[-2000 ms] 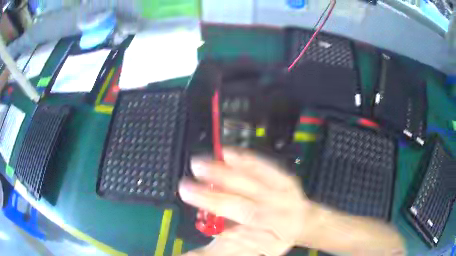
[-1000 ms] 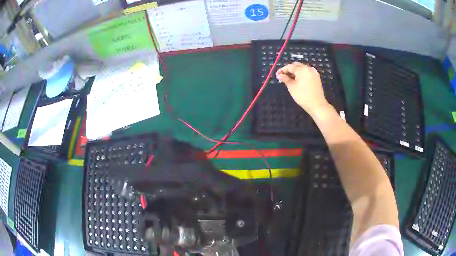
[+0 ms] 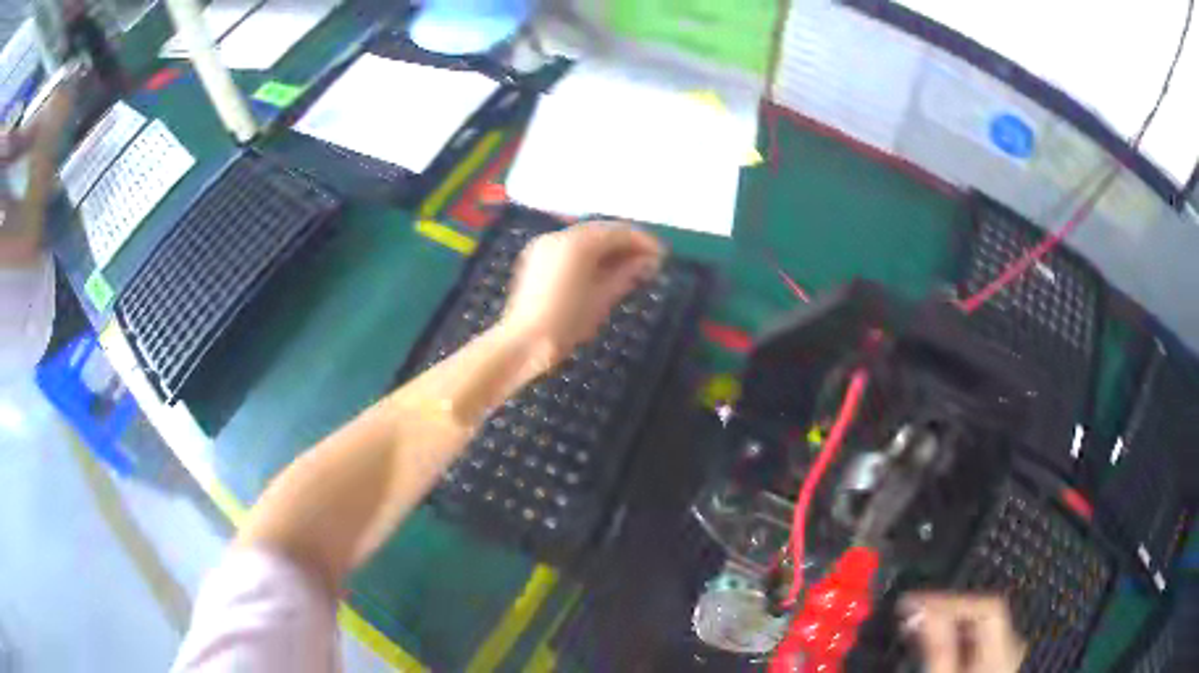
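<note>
My left hand (image 3: 579, 283) is over the far end of the left component tray (image 3: 552, 460), fingers curled down. Whether it pinches a component is hidden. My right hand (image 3: 966, 634) is blurred and cut off by the bottom edge, just right of the red clamp handle (image 3: 831, 611); a gap shows between them. The black test fixture (image 3: 822, 322) stands right of the left tray. Its handle points toward me, below the grey linkage (image 3: 901, 480). A red lead (image 3: 818, 487) curves down its front to a round pale piece (image 3: 736, 614). The nest contents are unclear.
The right component tray (image 3: 1039, 565) is beside the fixture, with a rear tray (image 3: 1039, 283) behind. A red cable (image 3: 1026, 270) hangs there. White sheets (image 3: 631, 151) lie behind the left tray; another black tray (image 3: 217, 270) is far left.
The view has turned left. My left hand has come in over the left tray. My right hand has left the rear tray and is now low, beside the red handle.
</note>
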